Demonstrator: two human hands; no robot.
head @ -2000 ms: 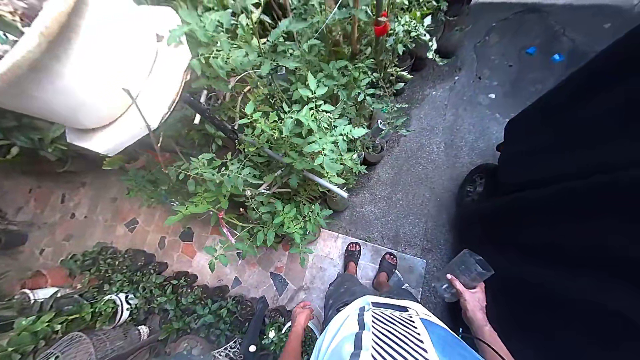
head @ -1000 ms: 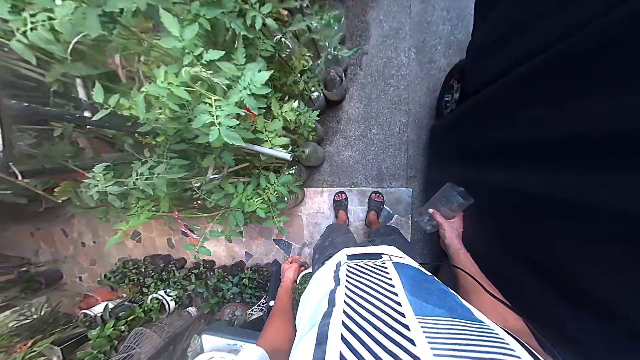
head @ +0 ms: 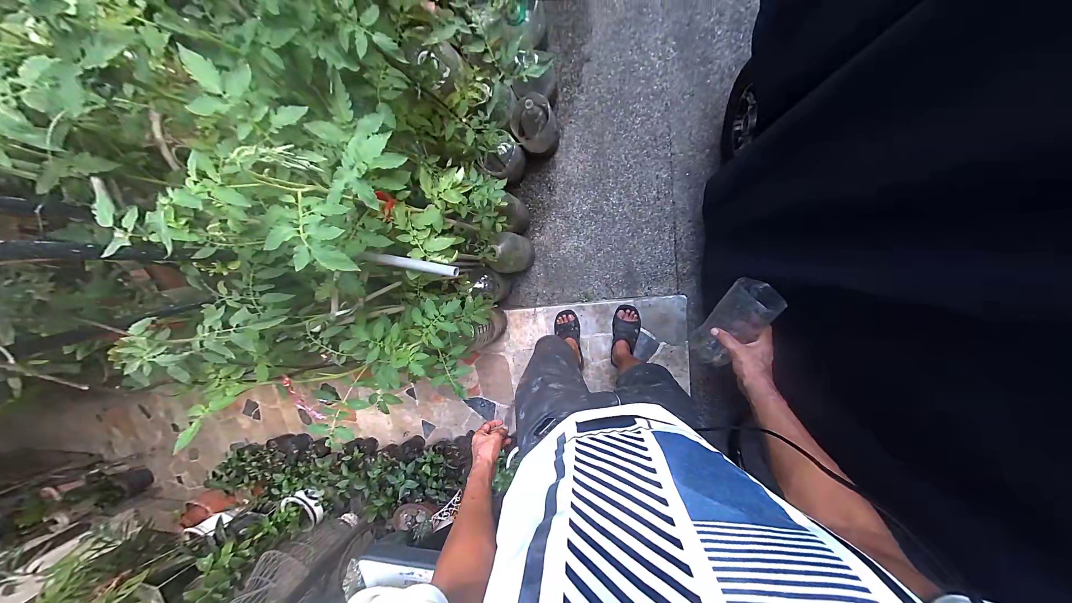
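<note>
My right hand (head: 751, 358) is closed around a clear, cut plastic bottle (head: 739, 318), its open end tilted up to the right, in front of a vehicle's dark cover. At my left side hangs my left hand (head: 489, 441), fingers curled near my shorts; whether anything small is in it cannot be made out. Leafy green tomato-like plants (head: 327, 218) fill the left, with a pale pipe (head: 414, 265) sticking out of them. Along their edge stand several plastic bottles (head: 534, 124) beside the pavement.
A black cover (head: 888, 234) drapes a vehicle on the right, its wheel (head: 742, 117) partly showing. My sandalled feet stand on a stone-tiled slab (head: 596, 343) meeting grey asphalt (head: 615, 193). Low potted plants (head: 368, 477) and a wire basket (head: 280, 574) lie at lower left.
The view has shifted over the plants, and the white planter seen two seconds ago is out of view. The clear bottle stays in my right hand; my left hand remains low at my side.
</note>
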